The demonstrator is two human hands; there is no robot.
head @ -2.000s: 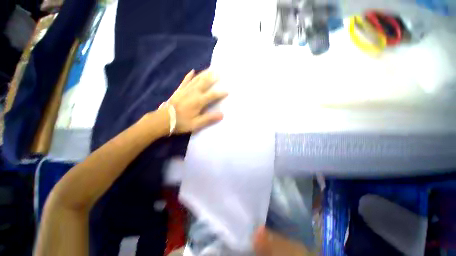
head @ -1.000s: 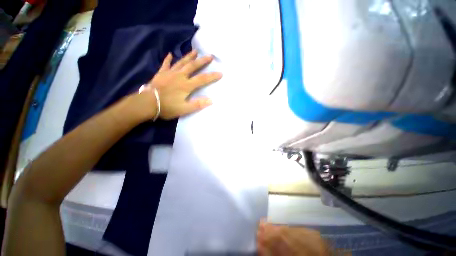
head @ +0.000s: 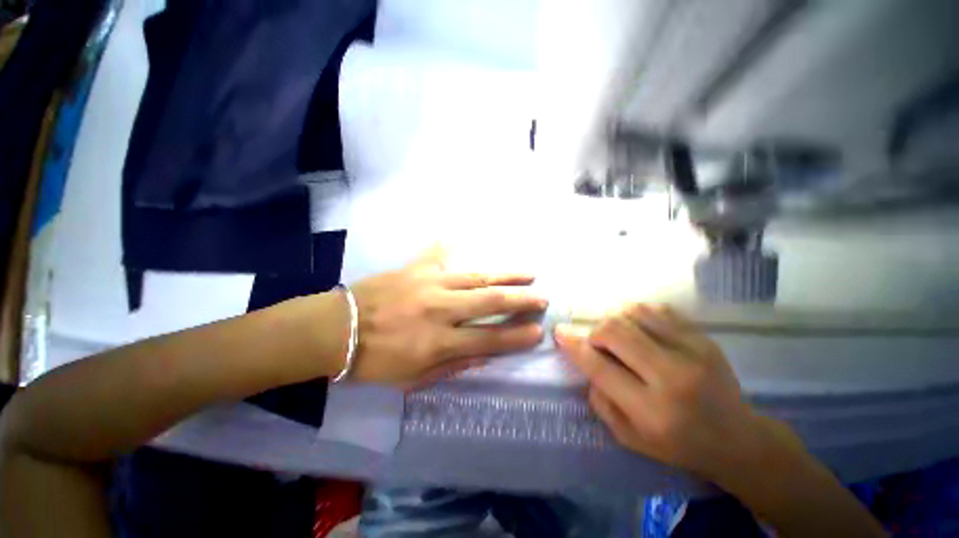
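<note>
A long white piece (head: 421, 137) lies over navy cloth (head: 226, 105) on the machine table; its right side is lost in glare. My left hand (head: 447, 326), with a pale bracelet, lies flat on the white piece, fingers pointing right and slightly apart. My right hand (head: 657, 384) has its bent fingertips pinched at the white piece's right edge, close to my left fingertips. The exact grip is blurred. A small white patch (head: 327, 200) lies on the navy cloth, beside the white piece.
The sewing machine head (head: 799, 95) hangs over the upper right, blurred, with a ridged metal knob (head: 736, 275) below it. The table's grey front edge with a ruler (head: 505, 418) runs below my hands. Dark cloth and a blue strip (head: 63, 158) are at the far left.
My left hand has moved down and right over the white piece. My right hand has come up from the bottom edge to meet it. The white piece's lower end no longer hangs as far down.
</note>
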